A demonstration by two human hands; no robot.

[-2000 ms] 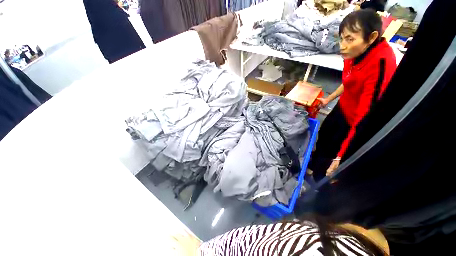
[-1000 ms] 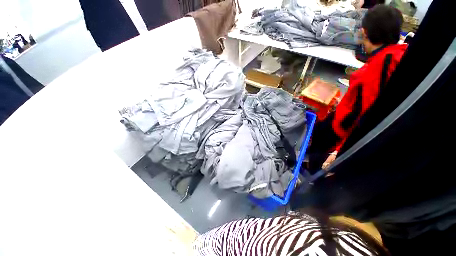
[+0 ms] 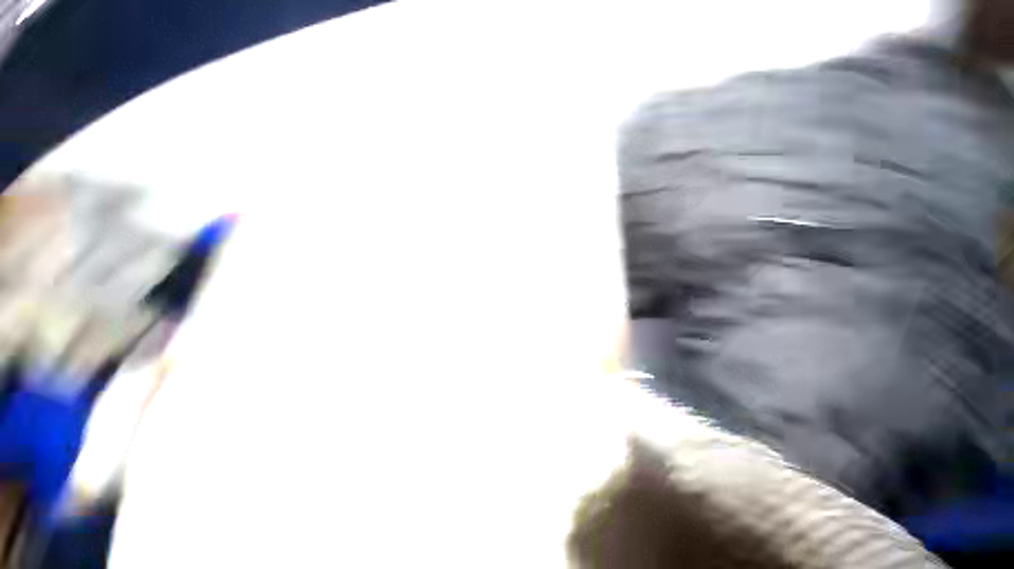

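The view is strongly blurred and overexposed. The white table (image 3: pixel 389 278) fills the middle and runs down to the bottom edge. The heap of grey garments (image 3: pixel 801 256) lies at the right, beside the table's right edge. A pale, blurred sleeve (image 3: pixel 767 478) comes in at the bottom right, over the table's corner. Neither of my hands can be made out. No held thing shows.
A blue crate edge (image 3: pixel 967 528) shows at the bottom right under the grey heap. Dark cloth (image 3: pixel 200 50) hangs at the top left, beyond the table. At the left are blurred pale cloth and a blue thing (image 3: pixel 45 433).
The view has swung round and come closer to the table. The grey heap now sits farther right and looks larger. The person in red is no longer in view.
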